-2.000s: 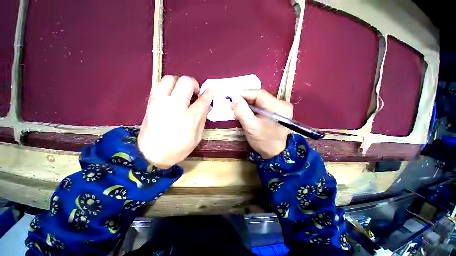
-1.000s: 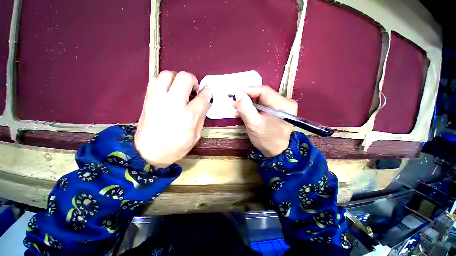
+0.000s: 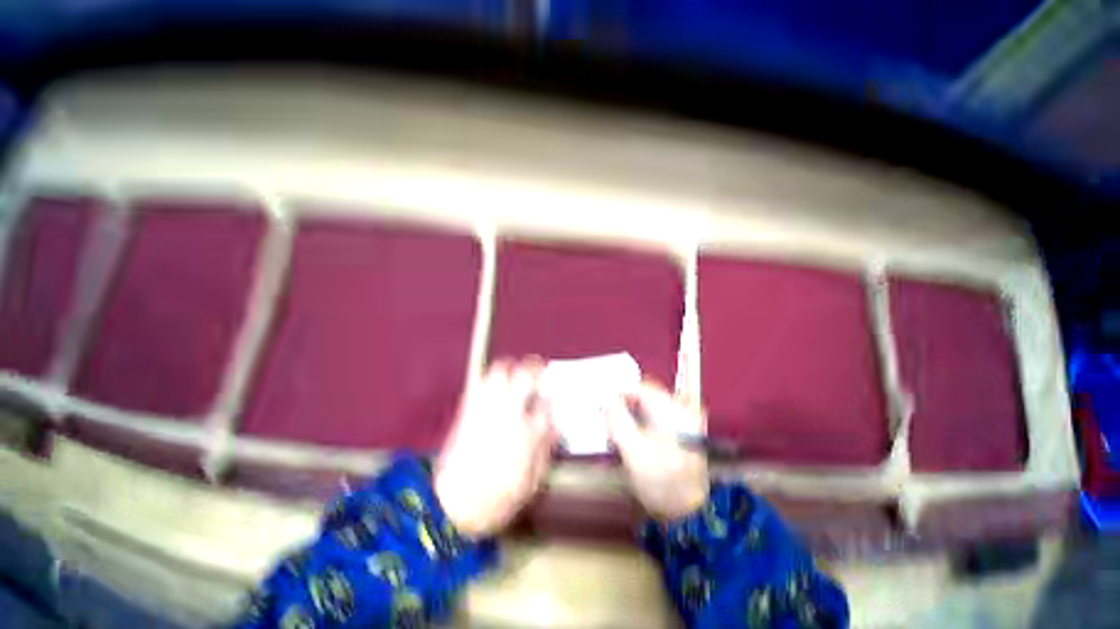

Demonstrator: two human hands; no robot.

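The white tag (image 3: 585,399) lies over a maroon opening near the front edge of the tan cut-out sheet (image 3: 577,203). My left hand (image 3: 497,445) is at the tag's left edge, fingers on it. My right hand (image 3: 660,452) is at the tag's right side and holds the pen (image 3: 703,442), whose dark end points right. The frame is blurred, so the pen tip and any writing cannot be made out.
The maroon board (image 3: 369,332) shows through the row of openings. A pale ledge (image 3: 559,587) runs along the front. A small black block (image 3: 997,558) sits at the front right. Dark and blue machine parts (image 3: 762,49) are behind the sheet.
The view has tilted up and widened, so the sheet's far edge and the machine behind now show. Both hands stay at the tag, with the pen still in my right hand.
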